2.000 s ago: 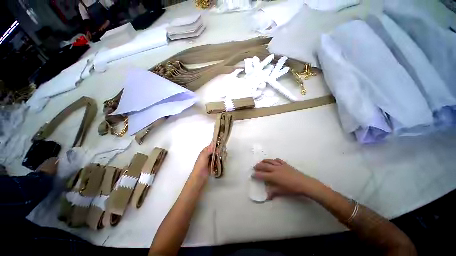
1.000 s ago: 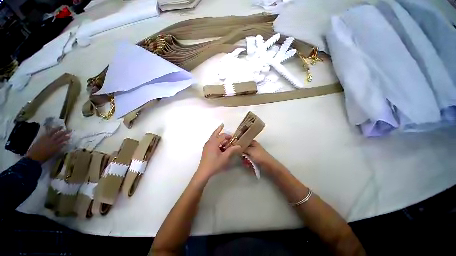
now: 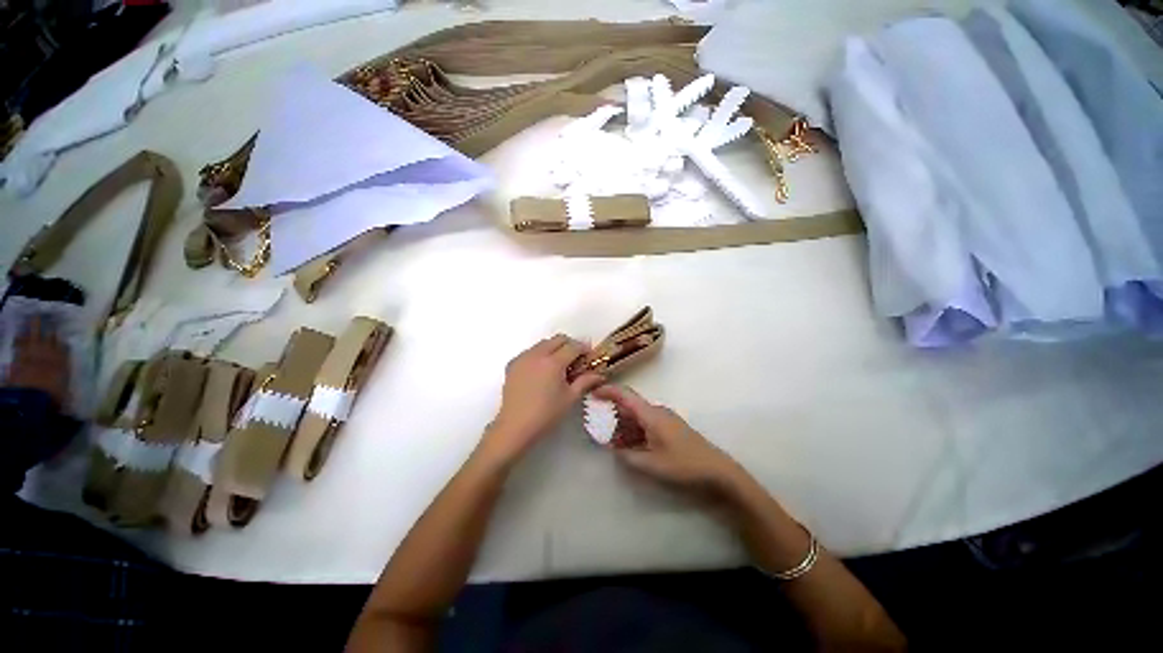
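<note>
My left hand (image 3: 546, 385) grips a folded tan strap bundle (image 3: 628, 342) in front of me, just above the table. My right hand (image 3: 659, 440) is at the near end of the same bundle, fingers closed round it. A white paper band (image 3: 599, 418) with a zigzag edge shows between my hands against the bundle. How far it goes round is hidden by my fingers. A finished bundle with a white band (image 3: 580, 213) lies beyond my hands. Several banded bundles (image 3: 262, 427) lie in a row at left.
A loose heap of white strips (image 3: 663, 140), a long strap pile (image 3: 510, 96) and gold hardware (image 3: 782, 151) lie at the far side. A folded sheet (image 3: 344, 172) covers part of the pile. Large pale sheets (image 3: 982, 179) lie at right. Another person's hand (image 3: 41, 361) is at the left edge.
My right hand has come from the table at right to the bundle, with the white band. The bundle has turned in my hands. The other person's hand has moved left.
</note>
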